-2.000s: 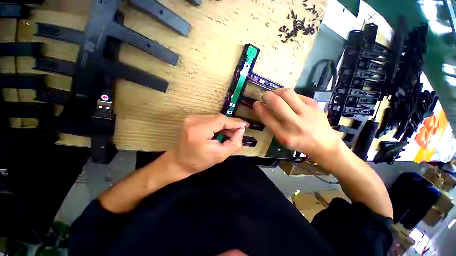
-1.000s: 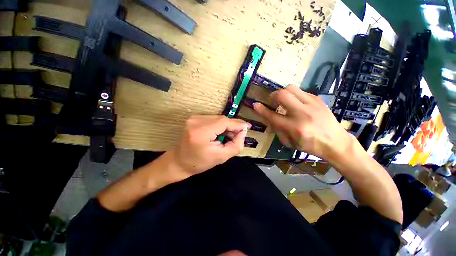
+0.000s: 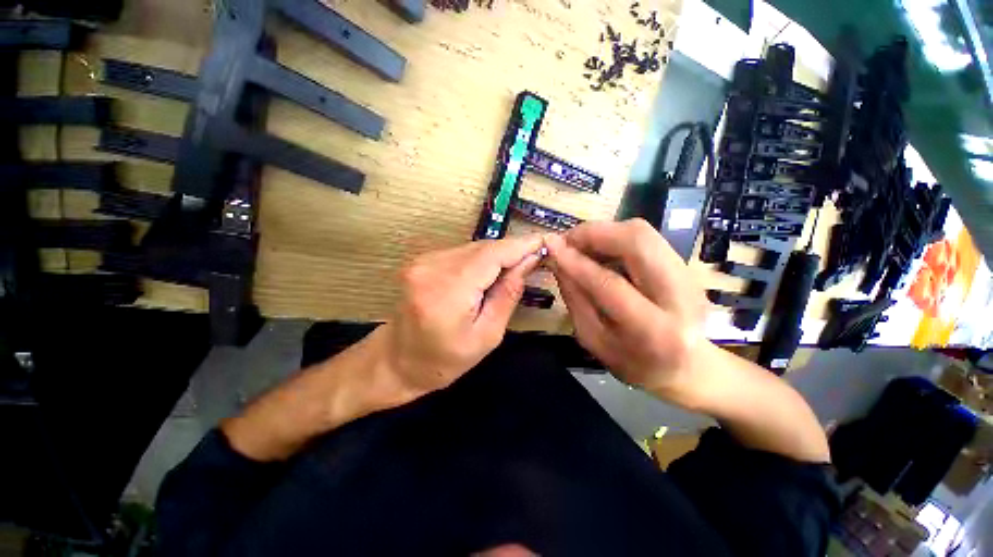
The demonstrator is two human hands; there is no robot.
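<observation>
The open comb-shaped housing [image 3: 563,172] lies on the light board, with its arms pointing right. The green circuit board [image 3: 512,163] runs along its spine, and thin wires show in the upper arms. My left hand [image 3: 463,310] covers the lower end of the spine. Its thumb and index finger pinch a tiny pale piece [image 3: 542,251]. My right hand [image 3: 629,305] meets it there, fingertips together at the same piece, over the lower arms. Which part of the piece each hand grips is too small to tell.
Large black comb units [image 3: 221,103] are stacked at the left. Small black parts [image 3: 626,54] lie scattered at the far side. A black box with a white label [image 3: 683,212], a black screwdriver-like cylinder [image 3: 792,305] and piled black housings [image 3: 762,163] are at the right.
My right hand has moved down and left from the upper arms to meet my left fingertips. My left hand has shifted slightly. The two upper arms are now uncovered.
</observation>
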